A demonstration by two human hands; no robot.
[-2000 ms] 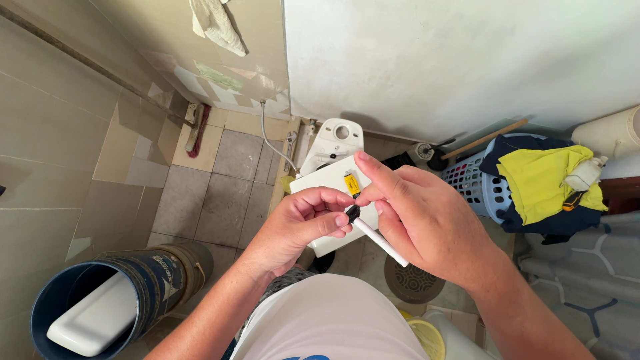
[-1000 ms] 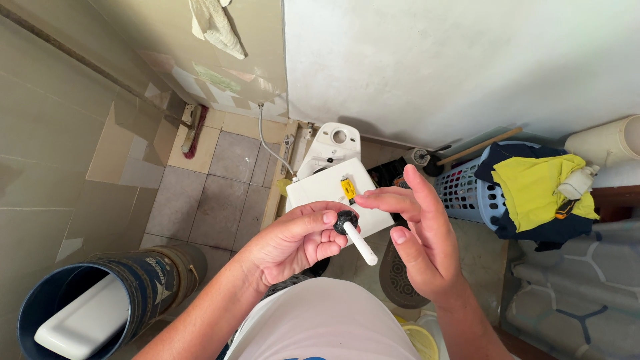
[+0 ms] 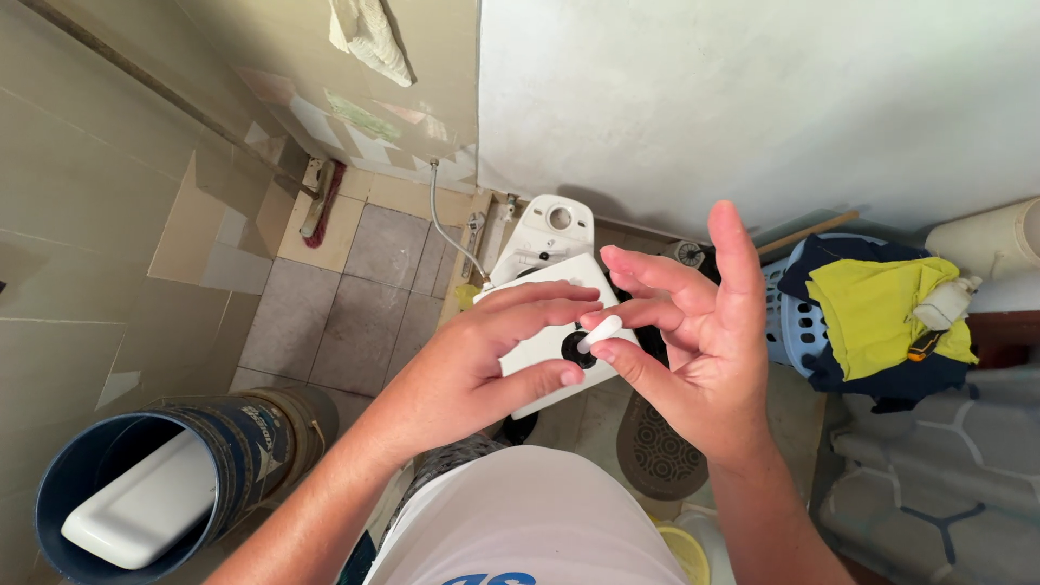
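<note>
Between thumb and fingers of my right hand (image 3: 691, 333) is a white plastic lever (image 3: 603, 331), with a round black fitting (image 3: 578, 349) at its lower left end. My left hand (image 3: 508, 349) is beside it, its fingers spread and the thumb apart, with nothing held in it. Under both hands lies a white ceramic tank or panel (image 3: 540, 390), partly covered by them. Behind it stands a white toilet bowl (image 3: 555, 231) with a round hole at its back. The yellow item seen earlier is hidden now.
A flexible hose (image 3: 439, 215) runs from the wall to near an adjustable wrench (image 3: 474, 231). At left, a blue bucket (image 3: 213, 479) holds a white ceramic lid (image 3: 146, 504). A blue laundry basket (image 3: 780, 317) with a yellow cloth (image 3: 877, 305) is at right. A broom (image 3: 323, 203) leans by the far wall.
My left hand has let go of the black fitting and its fingers have opened. My right hand, open beside the lever a second ago, now has thumb and finger on it.
</note>
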